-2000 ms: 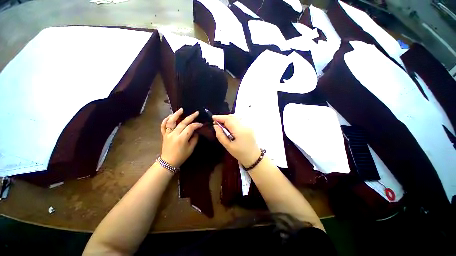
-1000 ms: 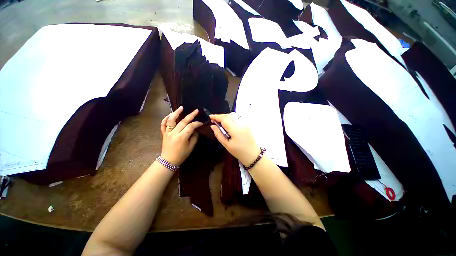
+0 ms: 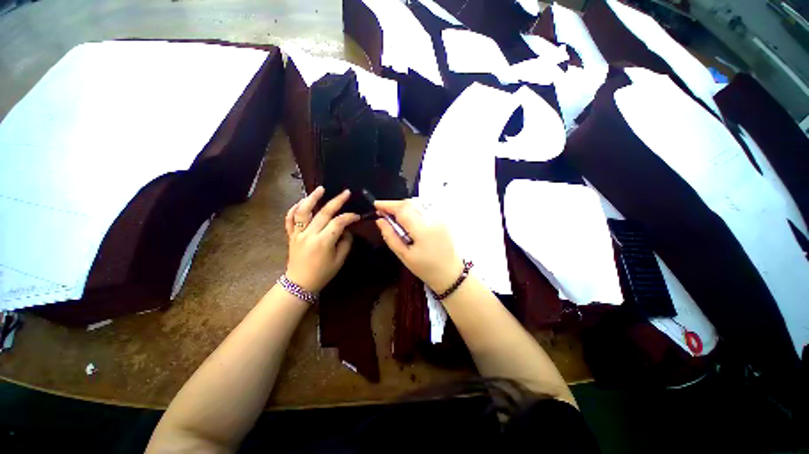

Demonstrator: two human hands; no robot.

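Black cut pieces (image 3: pixel 359 142) lie over a narrow dark maroon stack (image 3: pixel 344 310) in the centre of the head view. My left hand (image 3: pixel 317 241) rests on the black pieces with its fingers spread and fingertips down; whether it pinches a ply cannot be told. My right hand (image 3: pixel 420 239) holds a slim dark pen (image 3: pixel 399 230) between thumb and fingers, close to the left fingertips. The pen's tip is hard to make out against the black fabric.
A wide paper-topped bundle (image 3: pixel 133 133) stands left. A curved white pattern piece (image 3: pixel 461 195), a small white-topped panel (image 3: pixel 559 230) and long bundles (image 3: pixel 701 160) lie right. A dark phone (image 3: pixel 643 270) with a red ring (image 3: pixel 693 342) lies right. A white scrap (image 3: pixel 90 368) lies near the front edge.
The pen and right fingers have shifted only slightly, with a small change in the pen's angle. The left hand stays in nearly the same place.
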